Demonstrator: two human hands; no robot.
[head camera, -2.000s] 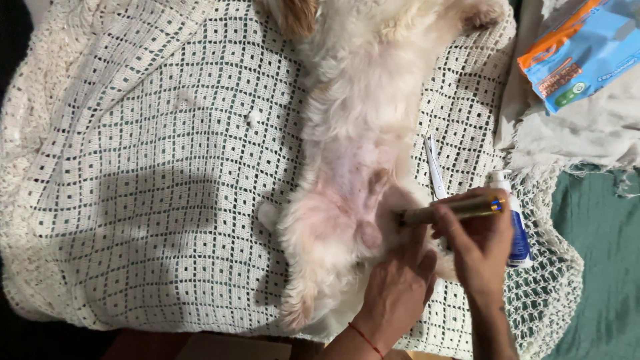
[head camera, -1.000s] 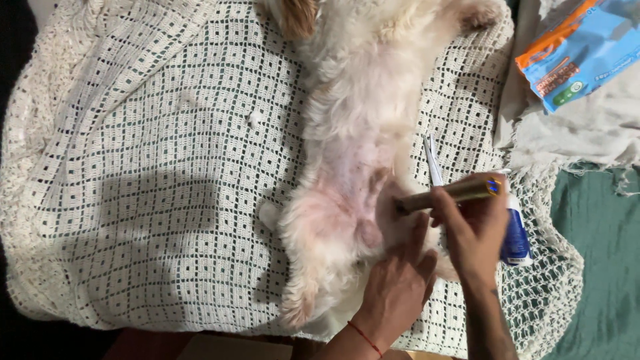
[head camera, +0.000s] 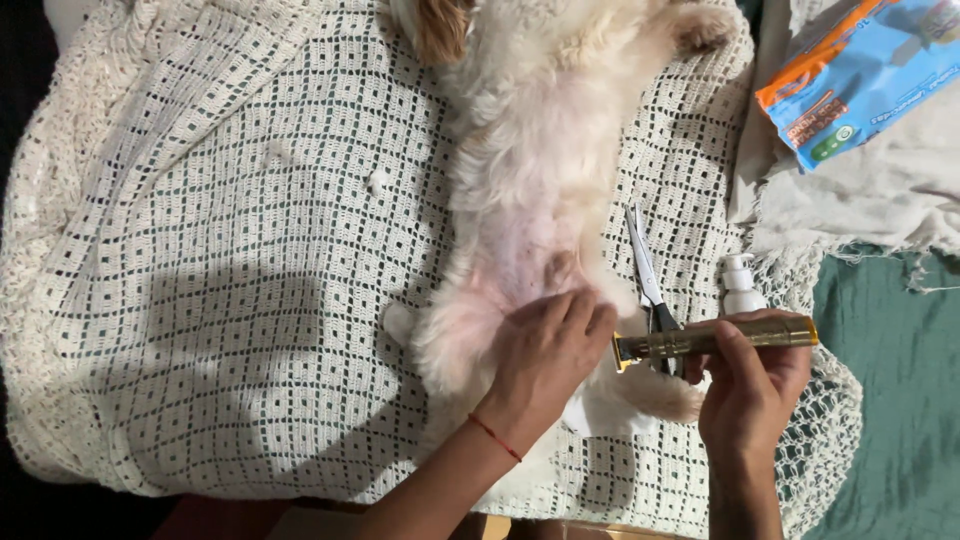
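Observation:
A light-furred dog (head camera: 532, 172) lies belly up on a white crocheted blanket (head camera: 225, 225). My left hand (head camera: 551, 356), with a red cord at the wrist, lies palm down on the groin and inner thigh; its fingertips are partly hidden, so whether they pinch anything is unclear. My right hand (head camera: 754, 382) grips a gold hair trimmer (head camera: 720, 337) by its body. The trimmer's blade points left, just right of my left fingers, over the dog's thigh. Beneath and behind the trimmer lies a pair of scissors (head camera: 645, 262) with black handles.
A white pump bottle (head camera: 741, 285) stands or lies behind my right hand. A blue and orange wipes pack (head camera: 862, 82) rests on a pale frayed cloth (head camera: 847, 195) at upper right. Green fabric (head camera: 892, 375) spreads at the right. A small white tuft (head camera: 377, 181) lies left of the dog.
My left hand has moved up onto the groin. My right hand has drawn the trimmer back to the right and lower, off the inner thigh where its head was. More of the scissors shows.

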